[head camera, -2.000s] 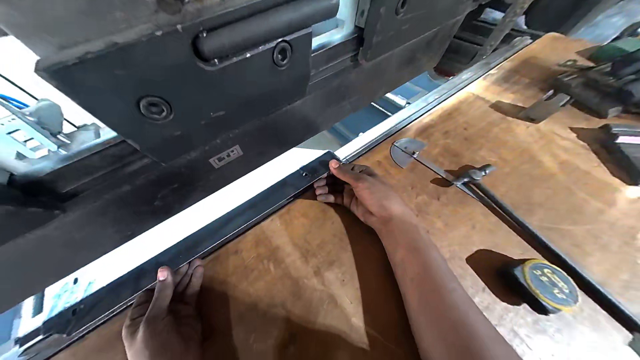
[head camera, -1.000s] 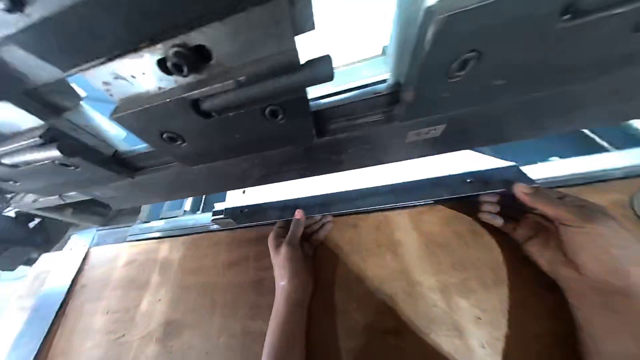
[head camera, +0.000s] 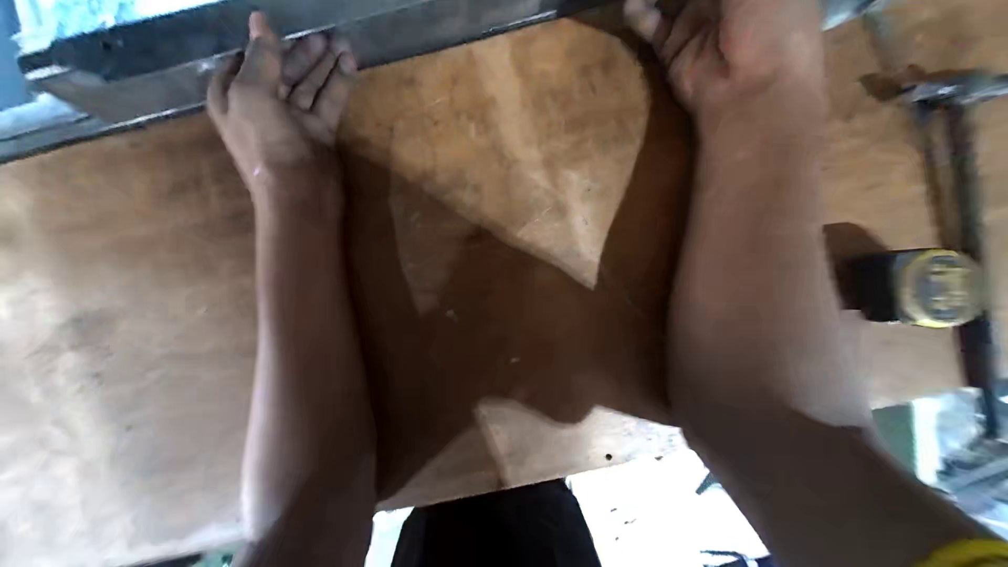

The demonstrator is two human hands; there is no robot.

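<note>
A long dark metal bar (head camera: pixel 441 35) runs along the top of the view, at the far edge of a wooden board. My left hand (head camera: pixel 283 98) is at the bar's left part, its thumb on the front face and its fingers curled at the lower edge. My right hand (head camera: pixel 701 43) reaches the bar farther right at the top edge; its fingertips are partly cut off by the frame and shaded. Both hands have the bar between thumb and fingers as far as the view shows.
The brown wooden board (head camera: pixel 118 315) spans the view below the bar. A round tape measure (head camera: pixel 937 287) with a yellow rim lies to the right of my right forearm, against a dark metal rod (head camera: pixel 965 181) with a crosspiece. Dark cloth shows below the board's near edge.
The view has tilted down strongly, so the machine's dark blocks above the bar have left it. Both hands remain at the bar.
</note>
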